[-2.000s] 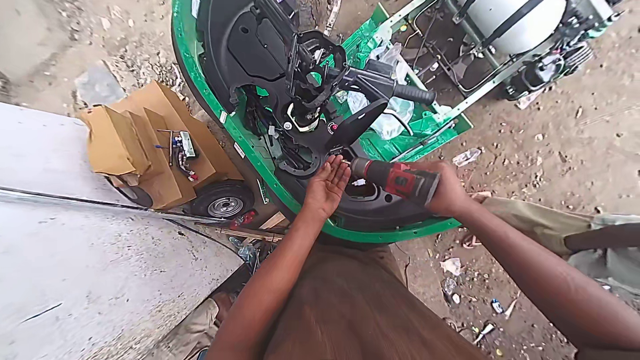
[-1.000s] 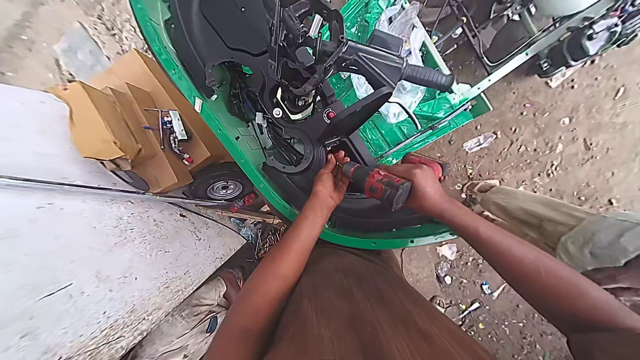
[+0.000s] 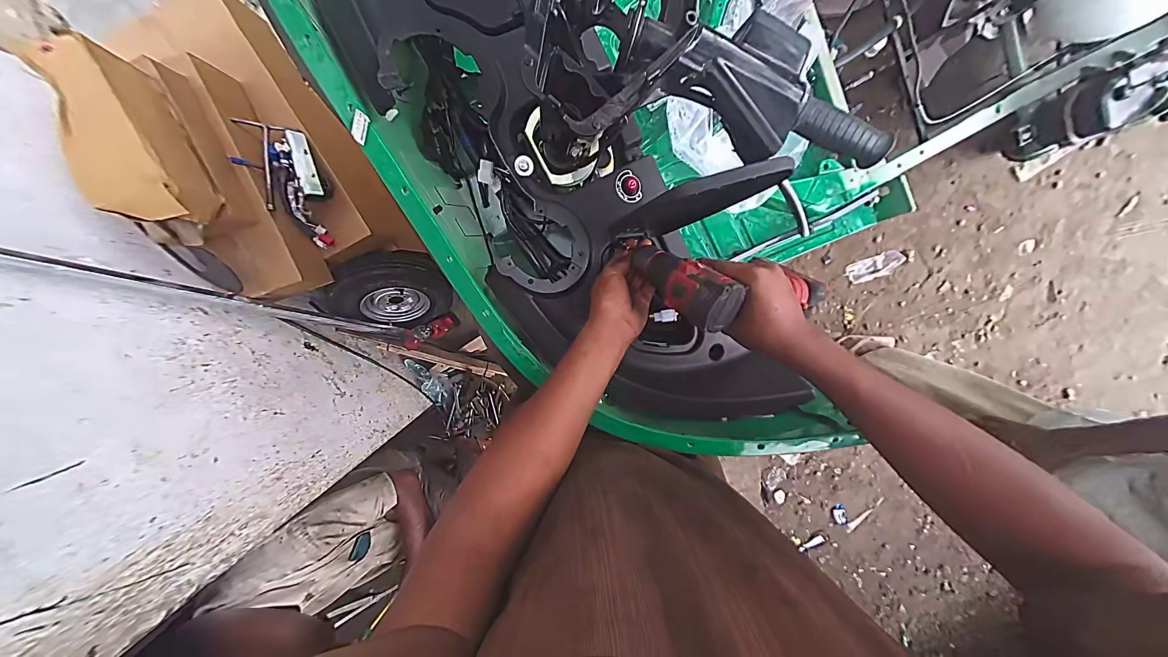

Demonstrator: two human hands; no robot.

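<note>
A red and black cordless drill (image 3: pixel 689 290) is in my right hand (image 3: pixel 765 306), its nose pointing left at the black plastic dashboard panel (image 3: pixel 557 342). My left hand (image 3: pixel 622 297) is at the drill's nose, its fingertips against the panel beside a round opening; what they touch is hidden. Black wires (image 3: pixel 538 242) lie in another round opening to the left. Above my hands are a red button (image 3: pixel 630 186), a black flap-like part (image 3: pixel 707 193) and a handlebar grip (image 3: pixel 844 132). The green body shell (image 3: pixel 438 228) curves around the panel.
At left stand an opened cardboard box (image 3: pixel 137 146) with a small wired part (image 3: pixel 299 173) on it, a wheel (image 3: pixel 392 297) and a white surface (image 3: pixel 164 438). Loose screws or bolts (image 3: pixel 479 401) lie below. Other people's legs are at lower left and right. A metal frame (image 3: pixel 985 137) is at upper right.
Two seconds ago my left hand was open near the drill's nose; its fingers have since closed in there. The drill's body has swung to a different angle. The view has moved closer.
</note>
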